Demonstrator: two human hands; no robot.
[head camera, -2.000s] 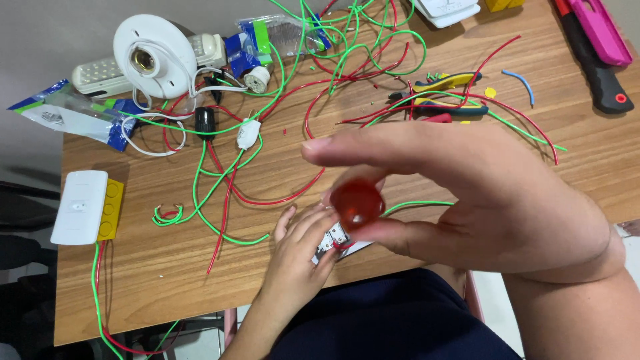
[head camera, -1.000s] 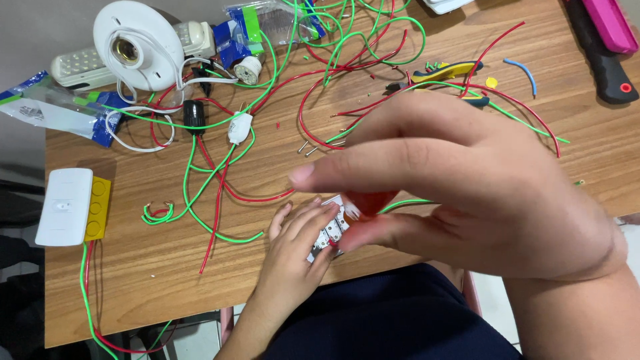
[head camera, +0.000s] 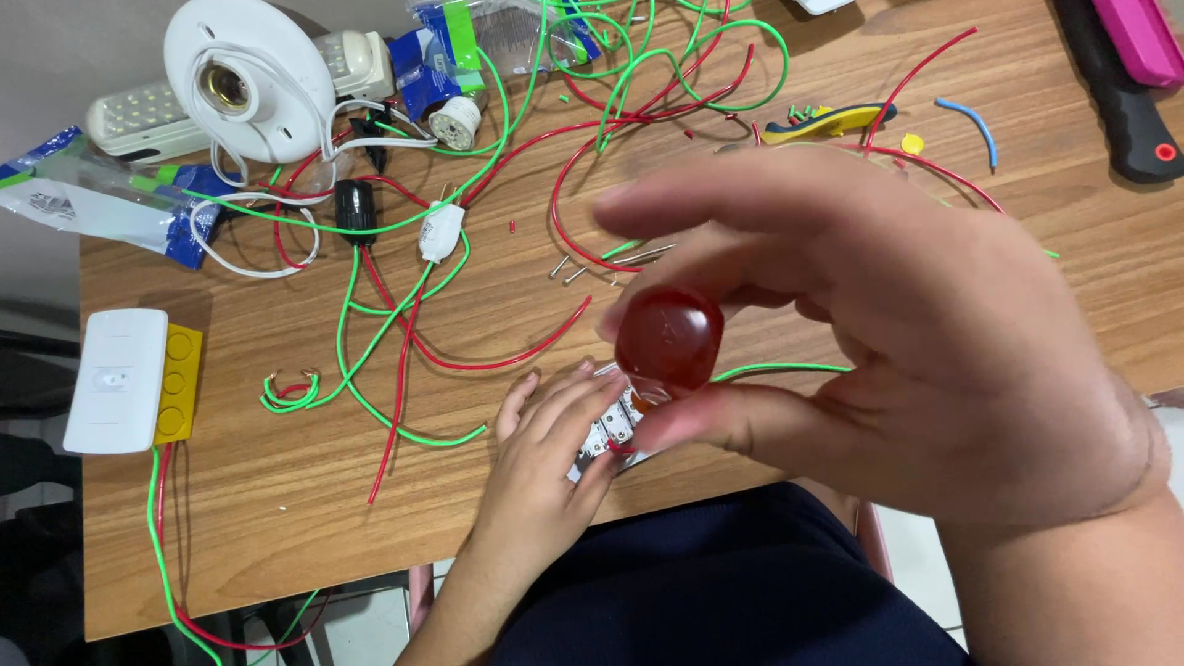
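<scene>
Between the thumb and fingers of my right hand (head camera: 860, 342) is the translucent red handle of a screwdriver (head camera: 670, 340), seen end-on; its shaft and tip are hidden below. My left hand (head camera: 553, 458) presses on a white electrical module plate (head camera: 615, 424) near the table's front edge, fingers spread over its upper left side. The plate shows terminal screws, and a short red wire (head camera: 620, 448) enters it. A green wire (head camera: 786, 367) runs right from beside the plate, passing behind my right hand.
A wall switch on a yellow box (head camera: 182, 384) sits at left. Loose wires, a black connector (head camera: 355, 212), a white plug (head camera: 441, 232) and a lamp holder (head camera: 277, 92) lie upper left. Screws (head camera: 575, 276), yellow-handled pliers (head camera: 823, 124) and a black-handled tool (head camera: 1133, 129) are farther back.
My right hand has shifted its grip on the red handle, whose end shows more fully than one second ago. My left hand stays on the plate.
</scene>
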